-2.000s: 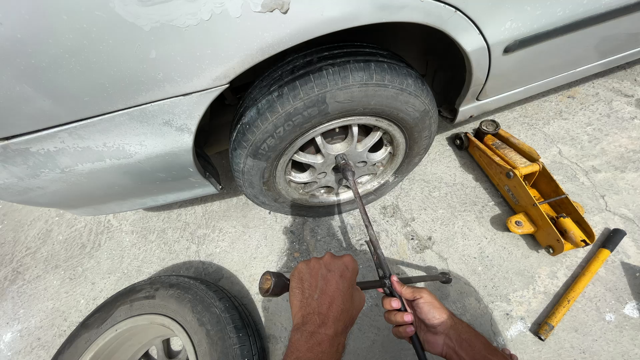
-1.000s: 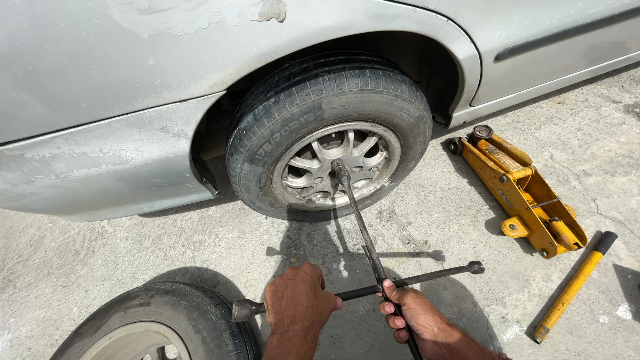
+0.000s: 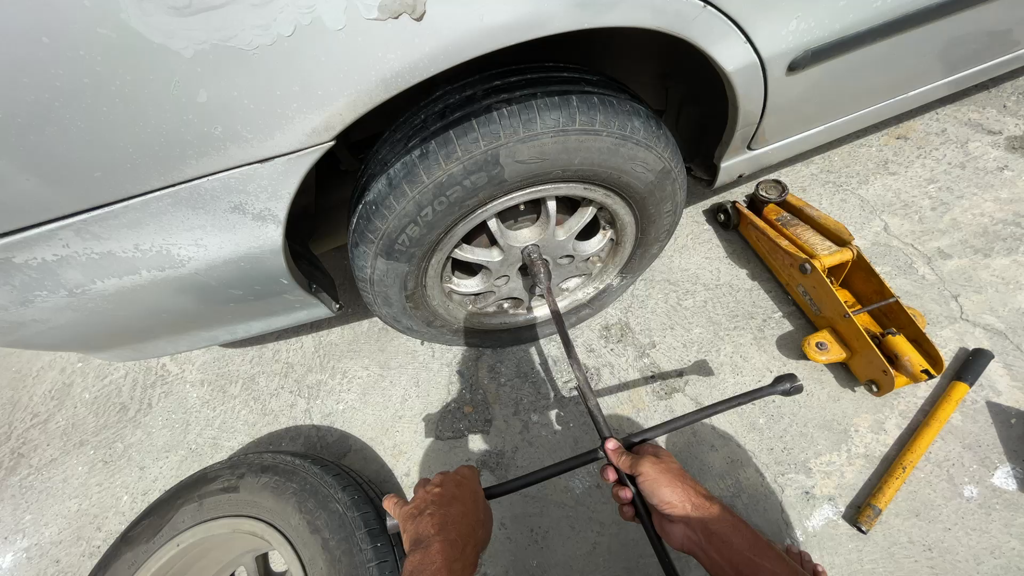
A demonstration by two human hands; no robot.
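Note:
A four-way lug wrench (image 3: 574,356) has one socket on a lug position near the hub of the car's alloy wheel (image 3: 522,232). My left hand (image 3: 446,512) is closed around the left end of its cross bar and hides most of that socket. My right hand (image 3: 658,490) grips the wrench's long shaft just below the crossing, thumb on top. The cross bar's right end, with its socket, rises free toward the right. The tyre (image 3: 512,148) stands in the wheel arch of a silver car, its foot on the concrete.
A second wheel with its tyre (image 3: 296,488) lies at the lower left, close to my left hand. A yellow trolley jack (image 3: 832,296) is on the concrete at the right, with a yellow and black jack handle (image 3: 920,440) beside it. The car's worn body panel (image 3: 160,256) spans the upper left.
My left hand has moved outward from near the crossing to the left end of the cross bar. The bar's right end has swung upward. My right hand stays on the shaft.

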